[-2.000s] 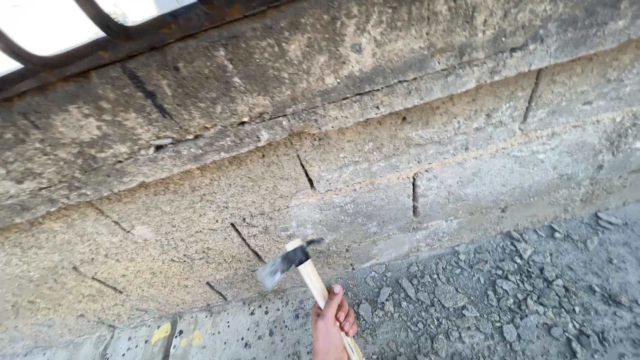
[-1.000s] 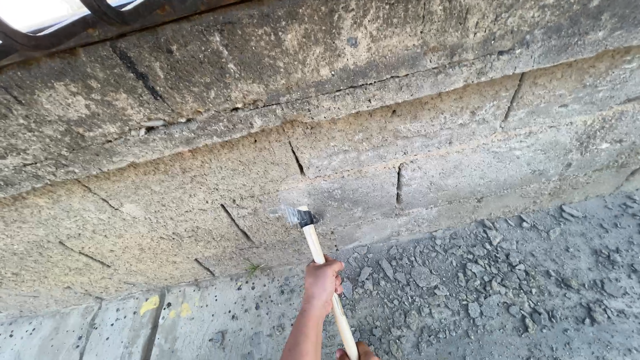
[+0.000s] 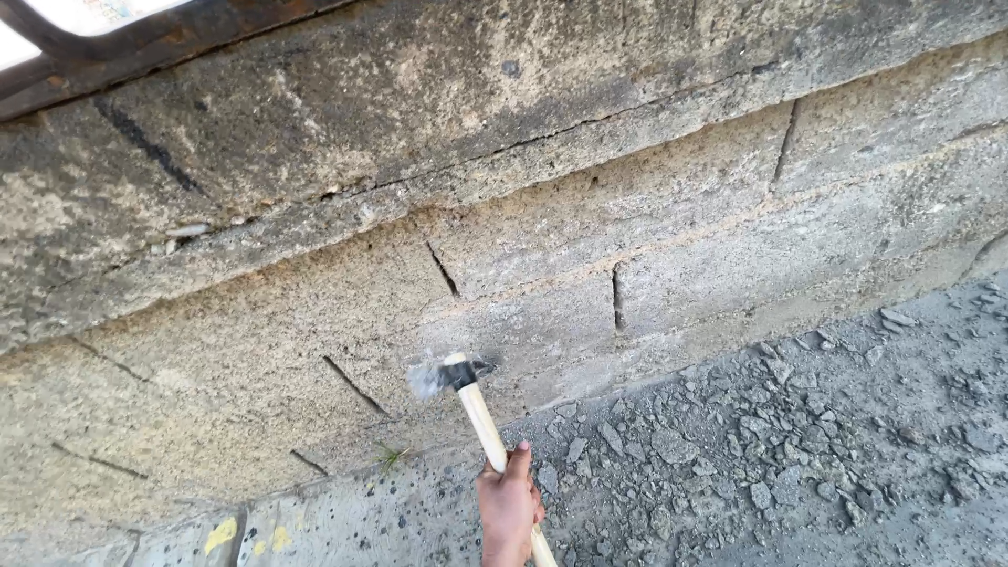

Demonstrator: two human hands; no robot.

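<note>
My left hand (image 3: 508, 508) is closed around the pale wooden handle of a chipping hammer (image 3: 482, 425), at the lower middle of the head view. The hammer's black head has a broad greyish blade on its left, blurred, and a narrow dark end on its right. The head is close to or against the lower part of a rough block wall (image 3: 543, 339); whether it touches cannot be told. Dark vertical joints show in the wall on both sides of the head. The handle's lower end runs out of the bottom edge. My right hand is not in view.
Grey rubble (image 3: 669, 449) lies on the ground along the wall's foot at the right. A concrete strip with yellow paint (image 3: 220, 535) is at the lower left. A rusty metal grille (image 3: 87, 55) tops the wall's mouldered ledge (image 3: 331, 142). A grass tuft (image 3: 390, 457) grows at the base.
One second ago my right hand showed low on the handle; it is now out of view. My left hand still grips the handle, and the hammer head stays by the lower wall.
</note>
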